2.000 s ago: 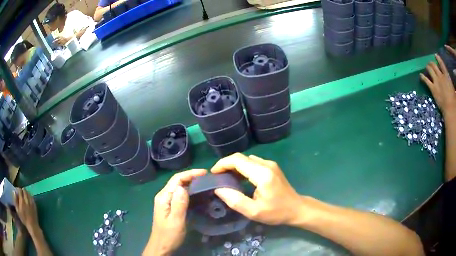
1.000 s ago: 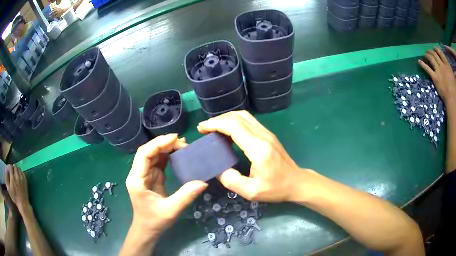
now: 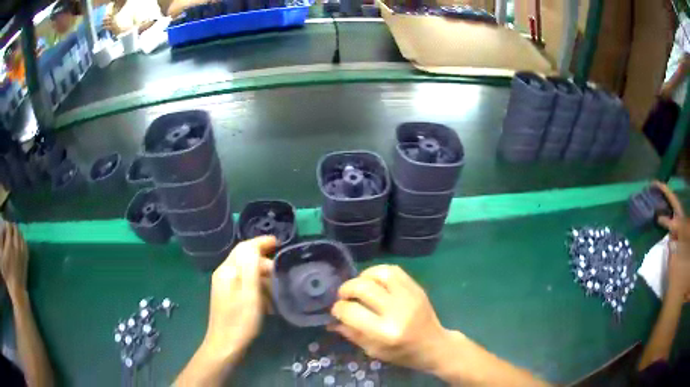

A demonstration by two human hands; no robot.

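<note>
A dark grey housing [image 3: 314, 281] is held between both my hands above the green work surface, its open side facing me and a central hole showing inside. My left hand [image 3: 240, 302] grips its left side, with the thumb behind or at the rim. My right hand [image 3: 390, 314] holds its lower right edge; whether its fingers also hold a small fitting cannot be told. Small fittings [image 3: 333, 370] with pale round caps lie loose below the housing, partly cut off by the frame's bottom edge.
Housing stacks stand beyond my hands at left [image 3: 195, 196], centre [image 3: 354, 204] and right of centre [image 3: 425, 189]. A single housing [image 3: 266, 221] stands between them. More stacks [image 3: 529, 117] stand far right. Fitting piles lie left [image 3: 138, 332] and right [image 3: 603, 264]. Other people's hands show at both sides.
The housing has turned from showing its outer wall to showing its open inside. My hands still hold it. The view has tilted up, and the neighbour's hand at right now has a housing and white sheet beside it.
</note>
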